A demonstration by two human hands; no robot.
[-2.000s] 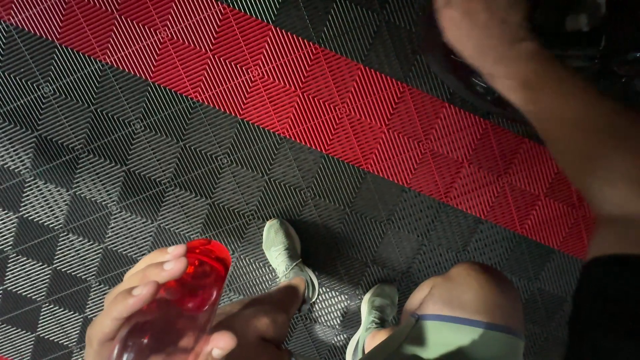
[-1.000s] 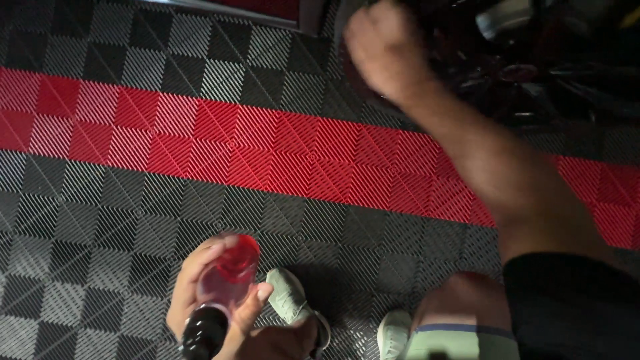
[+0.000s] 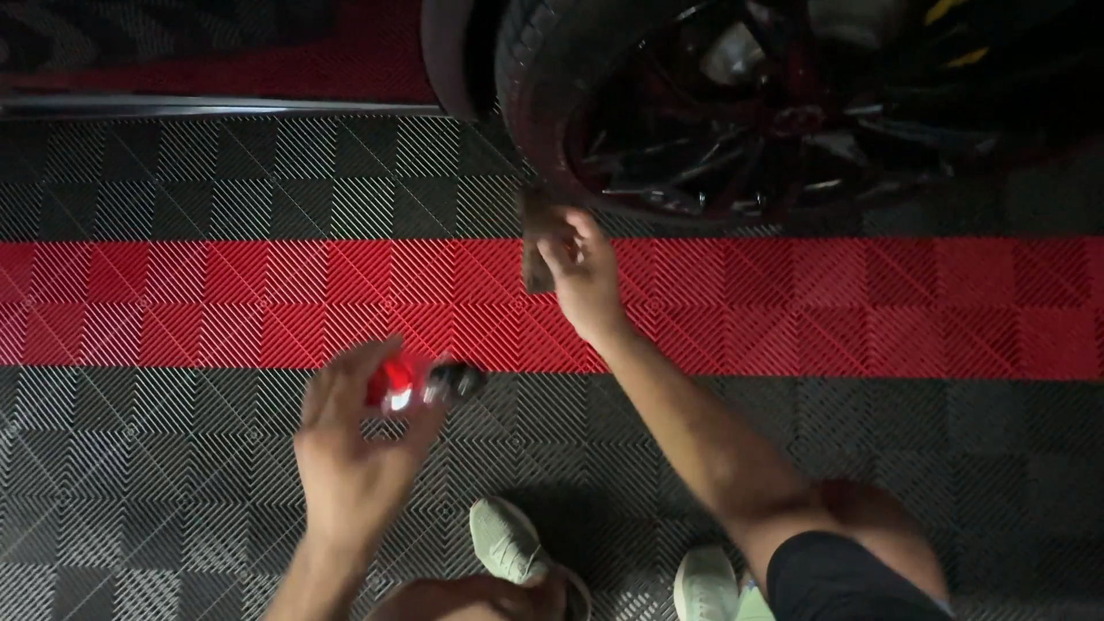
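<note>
My left hand (image 3: 354, 431) holds a small clear bottle of red liquid (image 3: 397, 384) with a black cap; the bottle is tilted on its side, cap to the right, and blurred. My right hand (image 3: 586, 276) grips a dark brownish pad or cloth (image 3: 539, 246), its kind not plain, just below the lower left edge of a car tire (image 3: 539, 95). Whether the pad touches the tire, I cannot tell. Inside the tire sits a dark multi-spoke wheel rim (image 3: 798, 121), glossy in places.
A dark red car's lower side panel (image 3: 259, 65) runs along the top left. The floor is of interlocking ribbed tiles, gray and black, with a red tile band (image 3: 828, 302) across it. My light green shoes (image 3: 504, 539) stand at the bottom.
The view has swung so that more of the wheel and car side shows. The bottle has turned, its cap now pointing right rather than down. My right hand has moved down from the tire's upper side.
</note>
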